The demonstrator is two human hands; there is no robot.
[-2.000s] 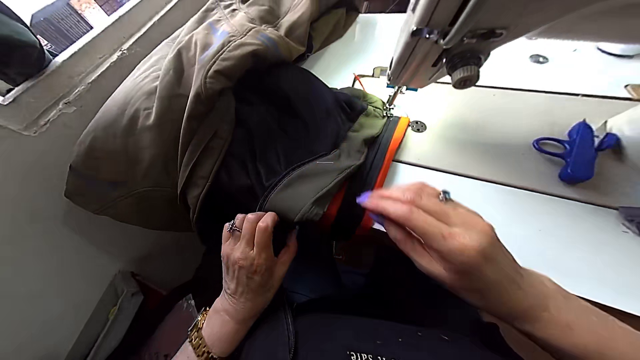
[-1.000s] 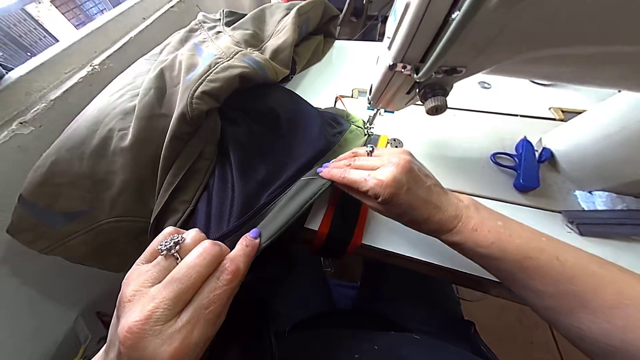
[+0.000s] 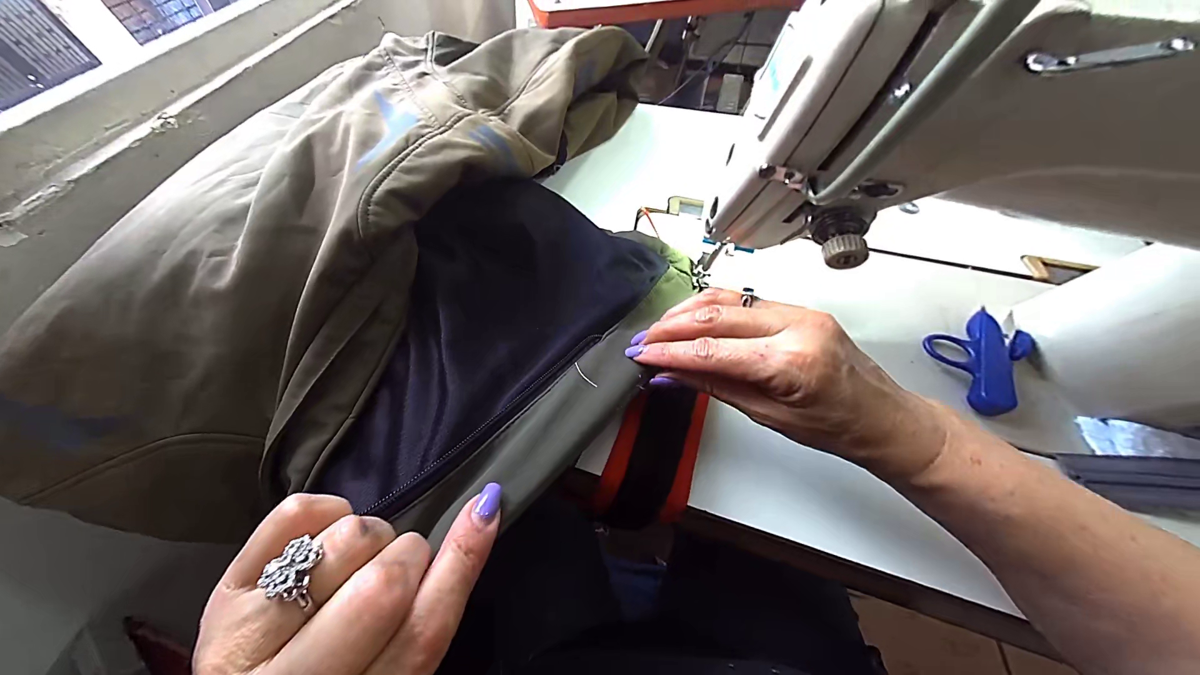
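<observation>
An olive garment point(image 3: 216, 272) with a dark navy lining point(image 3: 506, 281) lies bunched at the left, its edge running up to the needle area of a white sewing machine point(image 3: 797, 122). My left hand point(image 3: 347, 591) grips the lower end of the grey-green edge strip point(image 3: 562, 412), thumb on top. Close below the presser foot point(image 3: 703, 267), my right hand point(image 3: 759, 361) pinches the same strip near its light green part. A short loose thread lies on the strip. Beneath it, a black band with orange-red edges point(image 3: 656, 450) hangs over the table's front edge.
A blue tool with a finger loop point(image 3: 989, 366) lies on the white sewing table point(image 3: 806, 478), right of my right hand. Dark grey strips point(image 3: 1125, 478) rest at the right edge. A window ledge point(image 3: 122, 122) runs along the upper left. An orange-edged table point(image 3: 656, 11) stands behind.
Between two seconds ago and one second ago, my right hand moved onto the strip near the needle and my left hand shifted lower left. The strip now lies stretched between them. The view has come closer.
</observation>
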